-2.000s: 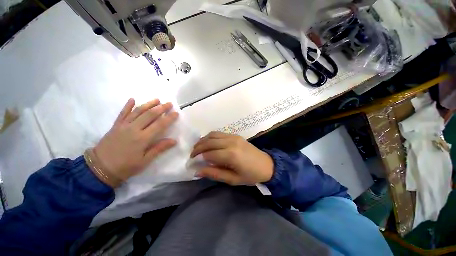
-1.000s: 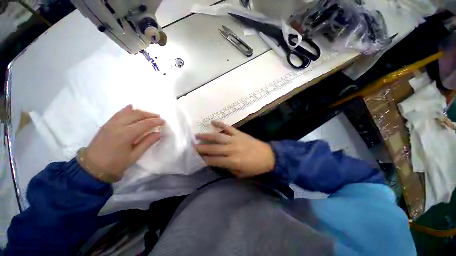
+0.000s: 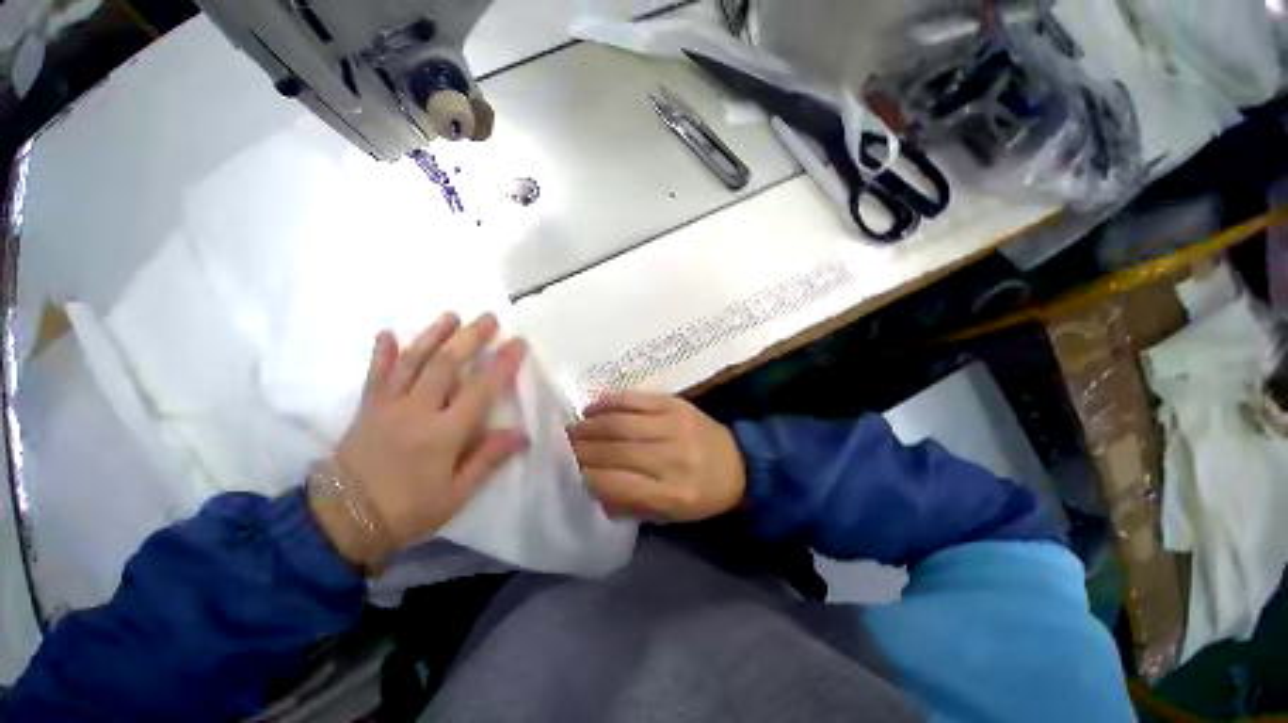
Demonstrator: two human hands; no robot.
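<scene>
White fabric (image 3: 240,304) lies spread on the sewing table, from the left up to below the machine head, and hangs over the front edge. My left hand (image 3: 431,424) lies flat on it, fingers spread, palm down. My right hand (image 3: 657,455) pinches the fabric's right edge near the table's front edge; its fingertips are partly hidden. The sewing machine head (image 3: 360,71) is above the fabric, with the presser foot (image 3: 438,181) in bright glare beyond my left hand.
Thread snips (image 3: 701,139) lie right of the needle area. Black-handled shears (image 3: 883,191) lie further right, beside a clear plastic bag of dark parts (image 3: 1024,113). A taped cardboard box (image 3: 1116,466) with white pieces (image 3: 1218,466) stands at the lower right.
Both hands have shifted slightly towards me and to the right. The left fingers have spread out flatter. The fabric has moved, with more of its right corner hanging at the front edge.
</scene>
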